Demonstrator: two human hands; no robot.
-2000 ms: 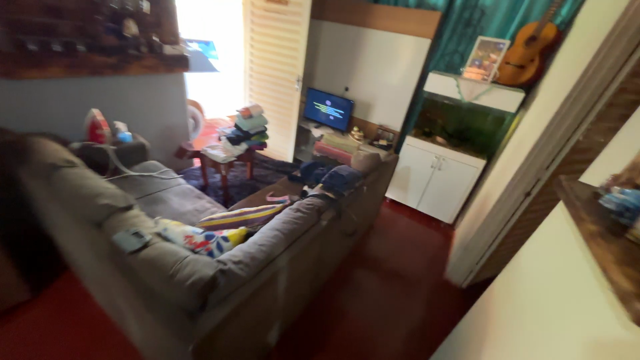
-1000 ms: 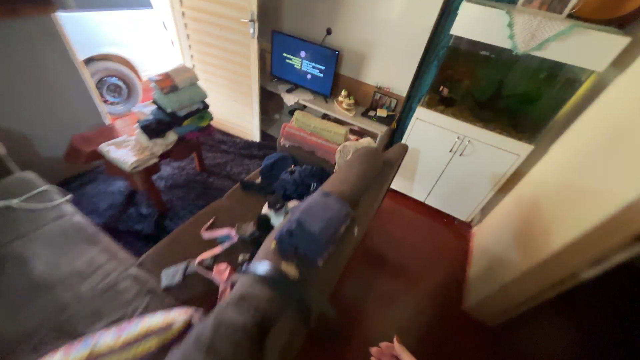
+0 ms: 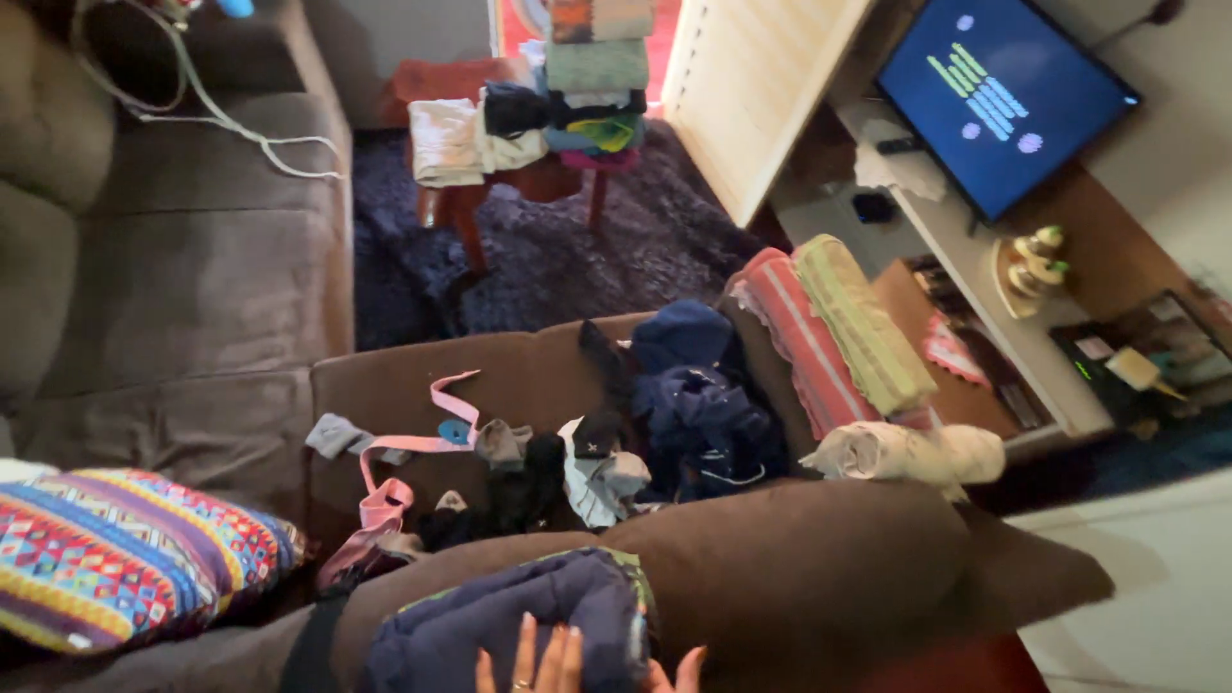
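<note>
At the bottom of the head view, my left hand (image 3: 534,659) lies with fingers spread on a folded dark navy garment (image 3: 510,616), which rests over the back of the brown sofa. My right hand (image 3: 679,671) is at the garment's right edge, only its thumb and a fingertip showing; its grip is hidden. Beyond the backrest, a pink strap (image 3: 414,443), grey socks (image 3: 337,436), black and white clothes (image 3: 602,472) and a navy clothing pile (image 3: 707,414) lie on the sofa seat (image 3: 520,371).
A patterned cushion (image 3: 135,558) lies at left. Rolled towels (image 3: 813,346) and a cream roll (image 3: 905,452) sit by the sofa's right arm. Folded clothes (image 3: 597,67) are stacked on a red stool (image 3: 467,217) over a dark rug (image 3: 539,260). A television (image 3: 1006,96) stands on a cabinet at right.
The view has moved much closer to the sofa back. One hand showed at the bottom edge one second ago; now both are at the folded navy garment.
</note>
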